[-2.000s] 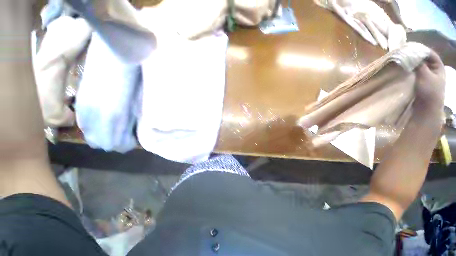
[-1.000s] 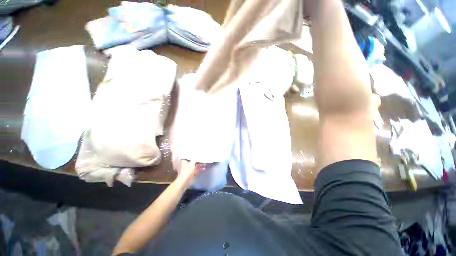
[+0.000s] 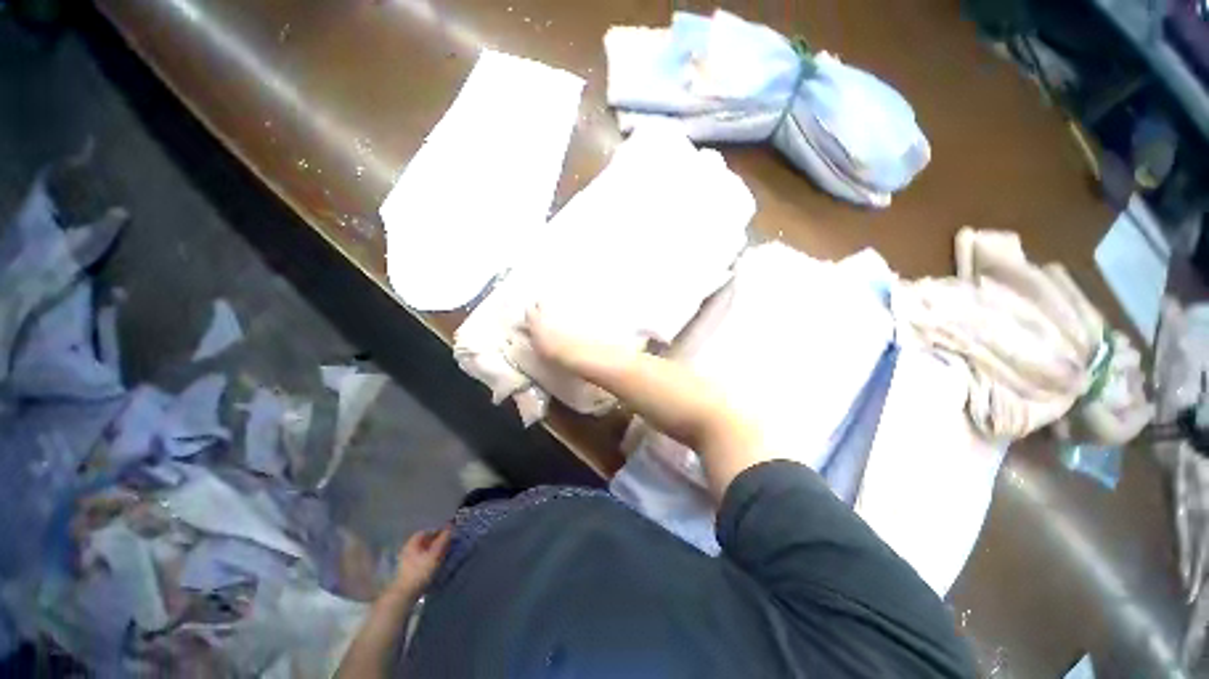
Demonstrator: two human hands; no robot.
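Observation:
My right hand (image 3: 554, 348) lies on the near-left end of a folded stack of pale beige-white panels (image 3: 650, 239); its fingertips blend into the bright cloth, so a grip cannot be made out. My left hand (image 3: 422, 557) is low beside my waist, off the table, small and blurred, with fingers apparently bent; whether it holds anything is unclear. A smooth white panel stack (image 3: 484, 186) lies left of the beige stack. More white and pale blue panels (image 3: 789, 352) lie to its right, beside a long white stack (image 3: 928, 458).
A pale blue bundle (image 3: 862, 126) with a green tie lies at the far side of the brown table (image 3: 332, 106). A gathered beige bundle (image 3: 1021, 345), also green-tied, lies right. Heaped pale scraps (image 3: 199, 531) cover the floor left. A pale sheet (image 3: 1134, 265) lies far right.
The view has turned, showing more floor at the left. My right hand has left the raised beige cloth and come down onto the folded stack. My left hand has moved off the panels to my waist.

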